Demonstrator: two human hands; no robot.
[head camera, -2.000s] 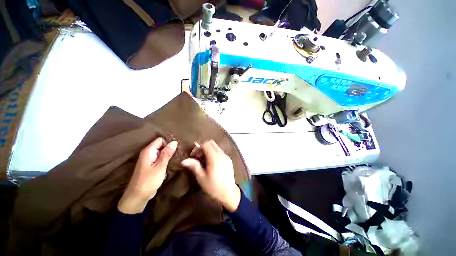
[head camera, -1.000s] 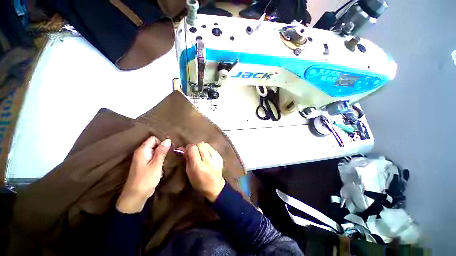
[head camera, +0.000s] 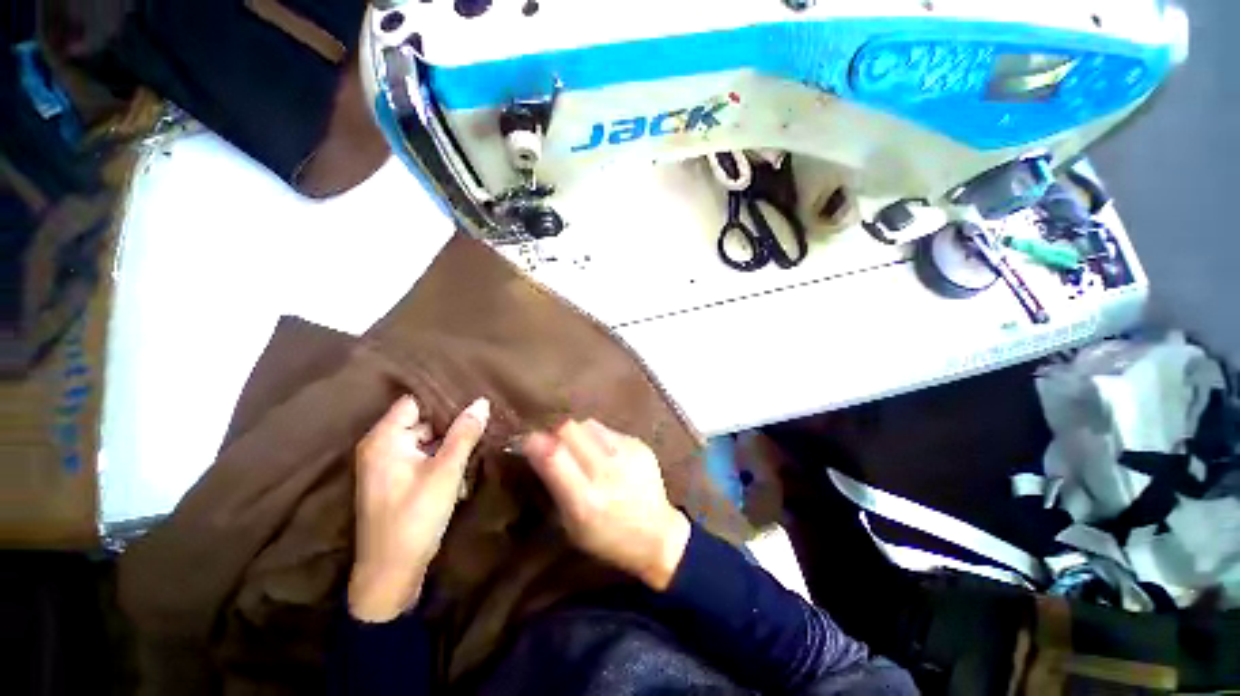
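A brown garment (head camera: 503, 326) lies from my lap onto the white machine table, its upper corner beside the needle area. A thin seam line runs down it towards my hands. My left hand (head camera: 419, 496) pinches the cloth beside the seam between thumb and fingers. My right hand (head camera: 609, 492) is just right of it, fingers closed, with a tiny pointed tool (head camera: 514, 443) showing at the fingertips against the seam. The tool is too small to name surely; it may be a seam ripper or snips.
The white and blue sewing machine (head camera: 653, 125) stands ahead. Black-handled scissors (head camera: 762, 229) lie under its arm. A round disc (head camera: 956, 258) and small tools lie at the table's right. White and black scraps (head camera: 1122, 449) are heaped at right. A black and brown piece (head camera: 259, 82) lies at the back left.
The view has shifted closer to the machine, which appears larger and higher. The small tool was raised between my hands and now points at the seam. My left hand still pinches the cloth.
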